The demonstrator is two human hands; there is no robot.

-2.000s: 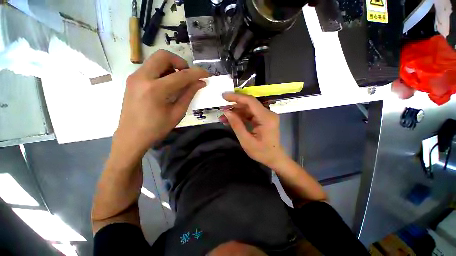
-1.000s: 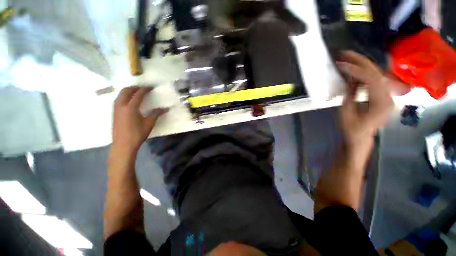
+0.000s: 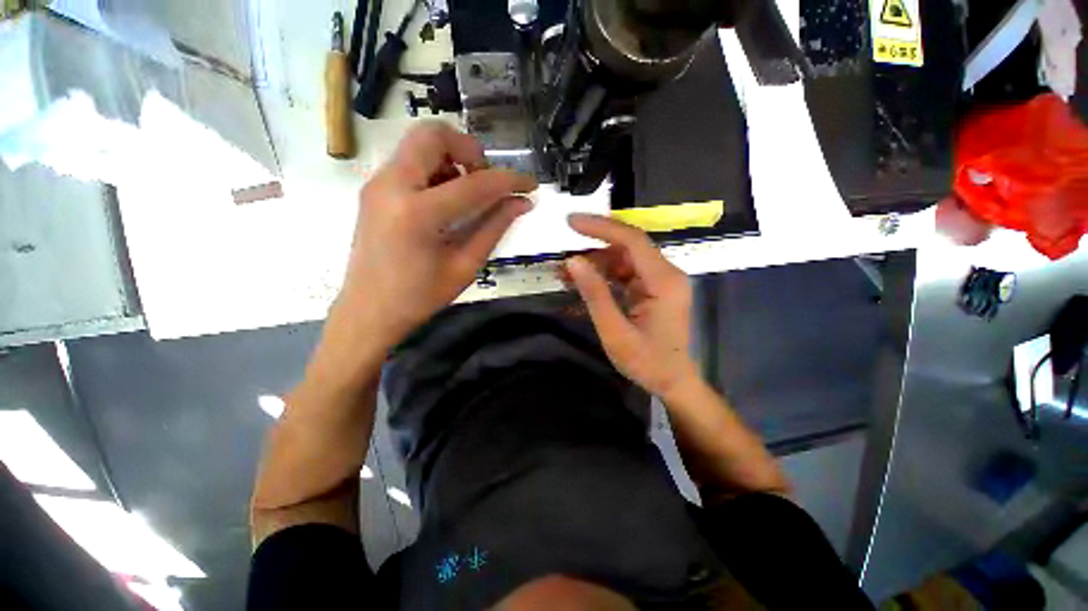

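Note:
A small white piece (image 3: pixel 551 222) lies flat at the front of the black sewing machine (image 3: pixel 650 42), just below the needle area (image 3: pixel 580 167). My left hand (image 3: pixel 432 227) pinches its left side between thumb and fingers. My right hand (image 3: pixel 632 298) is at its lower right edge, with the fingers curled around that edge; the contact of the thumb is hard to see. The yellow strip (image 3: pixel 671 217) runs to the right of the white piece, along the machine's front edge, partly covered.
A wooden-handled tool (image 3: pixel 340 105) and a black-handled screwdriver (image 3: pixel 381 79) lie left of the machine. White sheets (image 3: pixel 179 149) lie on the left table. A red plastic bag (image 3: pixel 1026 173) is at the far right, above the grey metal surface (image 3: pixel 954 394).
One second ago my hands were apart, left on the table and right near the machine's right side. Both have come together at the needle area, where a white piece now covers part of the yellow strip.

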